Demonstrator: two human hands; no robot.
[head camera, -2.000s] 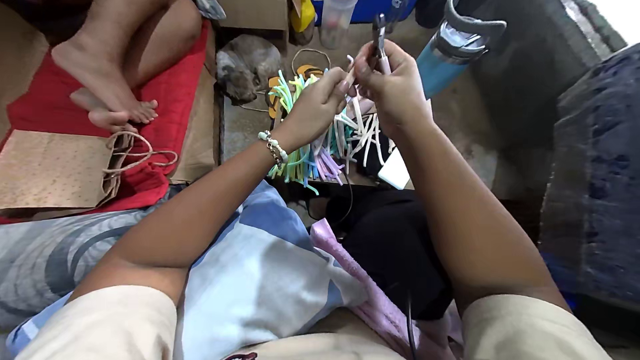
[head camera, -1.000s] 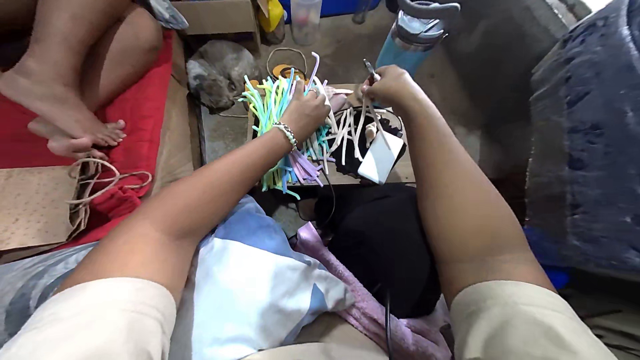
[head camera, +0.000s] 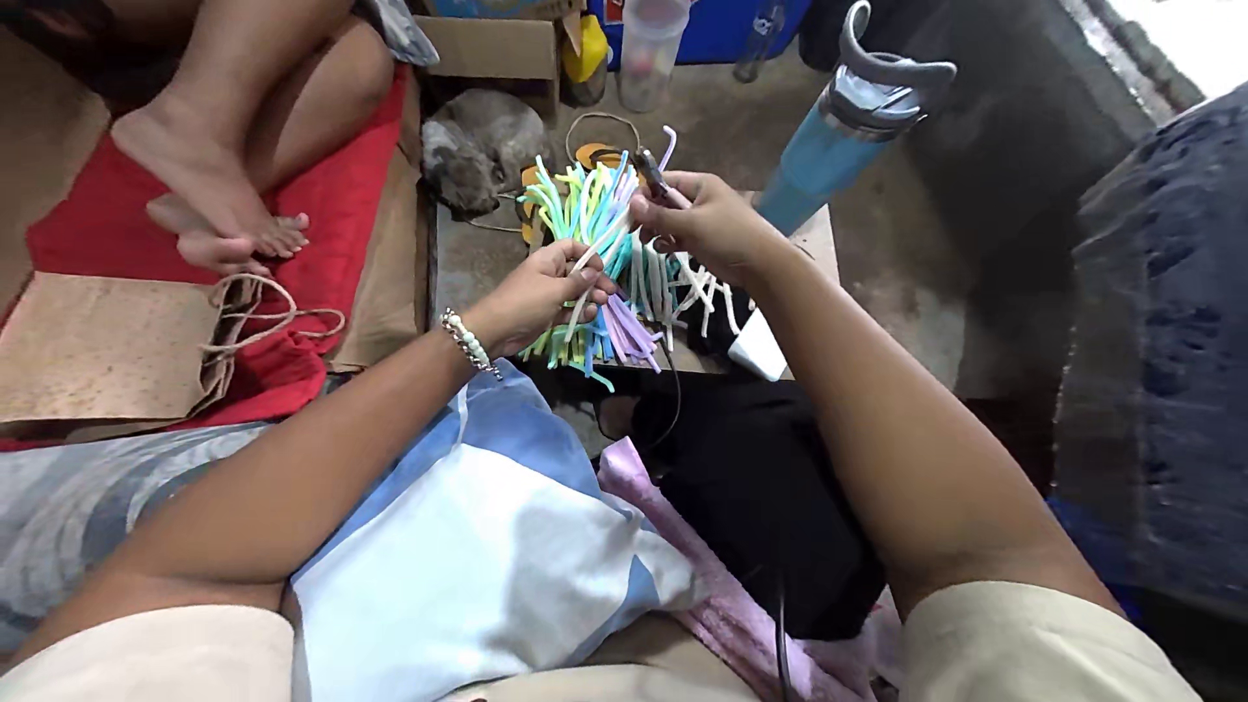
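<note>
A pale pipe cleaner (head camera: 588, 292) is pinched in my left hand (head camera: 546, 294), its upper part slanting toward my right hand. My right hand (head camera: 712, 222) grips a small pair of pliers or cutters (head camera: 655, 177), jaws pointing up and left, beside the pipe cleaner's upper end. Whether the jaws touch it cannot be told. Under and behind the hands lies a large bundle of pipe cleaners (head camera: 575, 200) in green, yellow, blue and lilac. White pipe cleaners (head camera: 717, 292) spread to its right, near a white flat object (head camera: 759, 348).
A blue tumbler (head camera: 829, 156) with a grey handle stands beyond my right hand. A cat (head camera: 483, 146) lies behind the bundle at left. Another person's bare feet (head camera: 210, 185) rest on red cloth (head camera: 346, 234), near a paper bag (head camera: 107, 346). A pillow (head camera: 487, 556) covers my lap.
One second ago my left hand was on the bundle and my right hand was farther right with the tool. Now the hands are closer together, and a pale pipe cleaner is in my left hand.
</note>
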